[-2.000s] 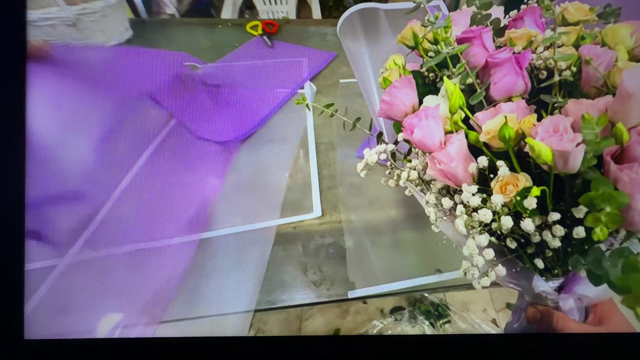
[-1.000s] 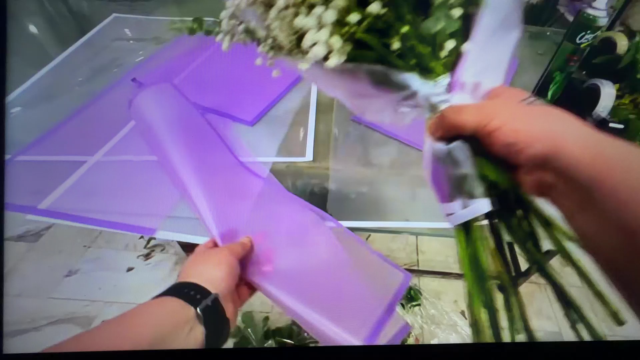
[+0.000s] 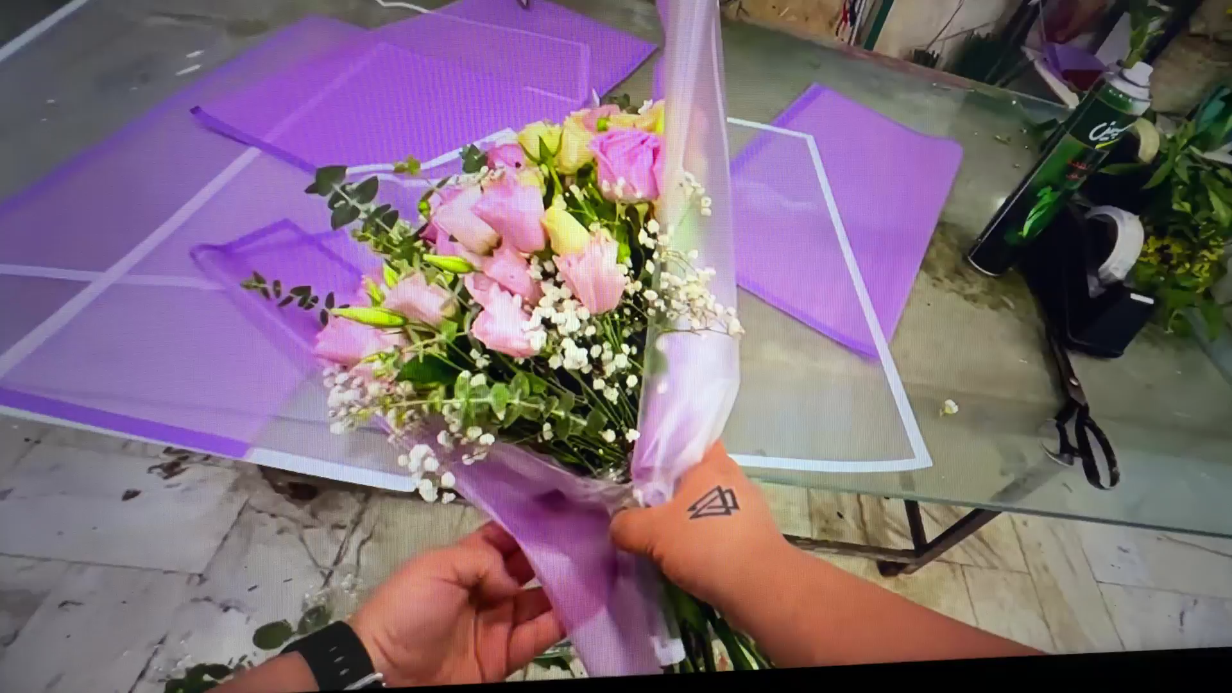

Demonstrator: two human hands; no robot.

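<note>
A bouquet of pink and yellow flowers with baby's breath and eucalyptus (image 3: 510,260) stands upright before me. My right hand (image 3: 703,529) grips it at the neck, around the stems and wrapping. Translucent white and lilac wrapping (image 3: 688,385) rises along its right side. A purple wrapping sheet (image 3: 568,558) lies against its lower left. Beside that sheet is my left hand (image 3: 472,602), palm up, fingers apart and slightly curled; its fingertips are at or behind the sheet's edge, and whether they touch it I cannot tell. Cut green stems (image 3: 712,630) show below my right hand.
Purple and clear white-bordered sheets (image 3: 404,87) spread over the glass table (image 3: 1020,423). Another purple sheet (image 3: 895,192) lies to the right. Further right are a green spray can (image 3: 1068,173), a tape dispenser (image 3: 1107,313), black-handled scissors (image 3: 1088,443) and greenery (image 3: 1189,231). Leaves lie on the tiled floor.
The bouquet has moved left to the middle, held in my right hand. The purple sheet my left hand pinched now lies against the bouquet's left side, and that hand's fingers have spread.
</note>
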